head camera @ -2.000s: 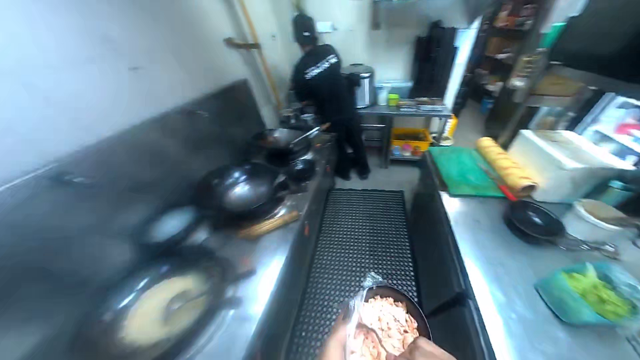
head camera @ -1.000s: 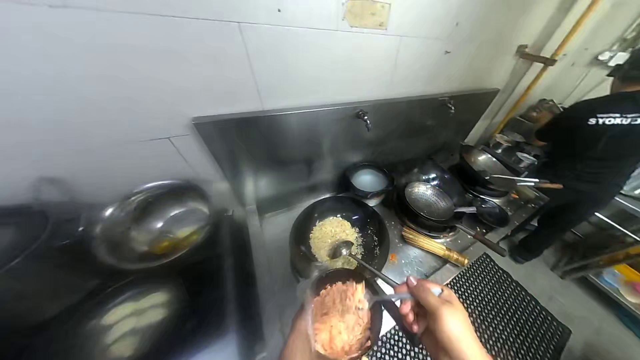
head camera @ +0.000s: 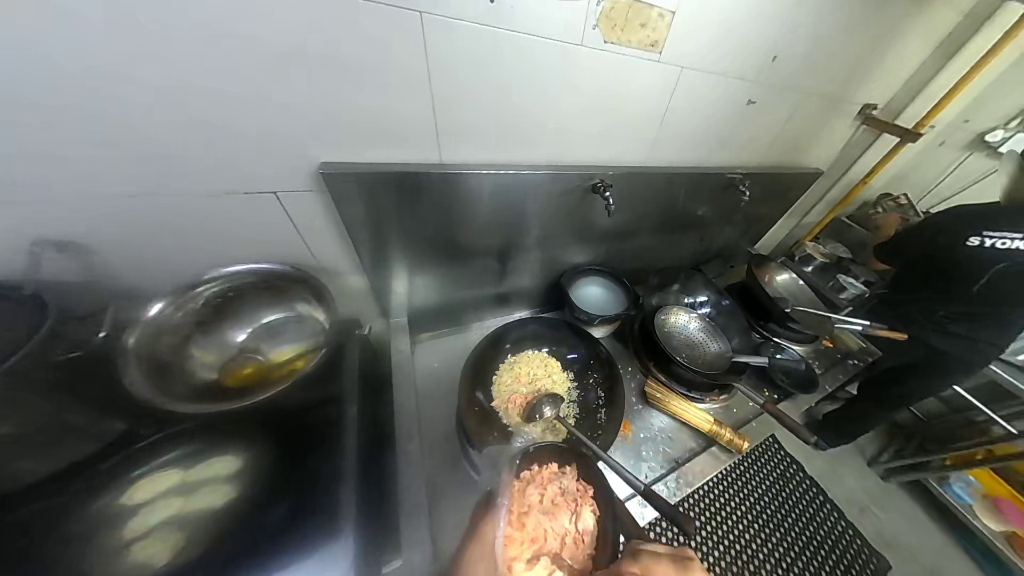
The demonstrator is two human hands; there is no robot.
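My left hand (head camera: 472,538), blurred at the bottom edge, is around the left side of a dark pan (head camera: 610,512) of pale pink chopped raw meat (head camera: 552,512). Clear plastic film (head camera: 504,464) hangs over the pan's left rim. At the pan's lower right is my right hand (head camera: 658,558), cut off by the frame; its grip is hidden. Just beyond the pan stands a black wok (head camera: 500,340) with pale chopped bits (head camera: 532,376) and some pink pieces among them. A ladle (head camera: 544,408) rests its bowl in the wok, its dark handle slanting toward the lower right.
A large steel bowl (head camera: 232,280) with yellow liquid is at left. Right of the wok are a pot of cloudy liquid (head camera: 598,296), a perforated strainer (head camera: 692,340) and a bamboo brush (head camera: 692,412). A person in black (head camera: 944,280) stands at far right. A perforated mat (head camera: 768,512) covers the floor.
The view has swung left toward the stove and wall. My right hand has moved from over the ladle handle down to beside the pan. Pink pieces now show in the wok.
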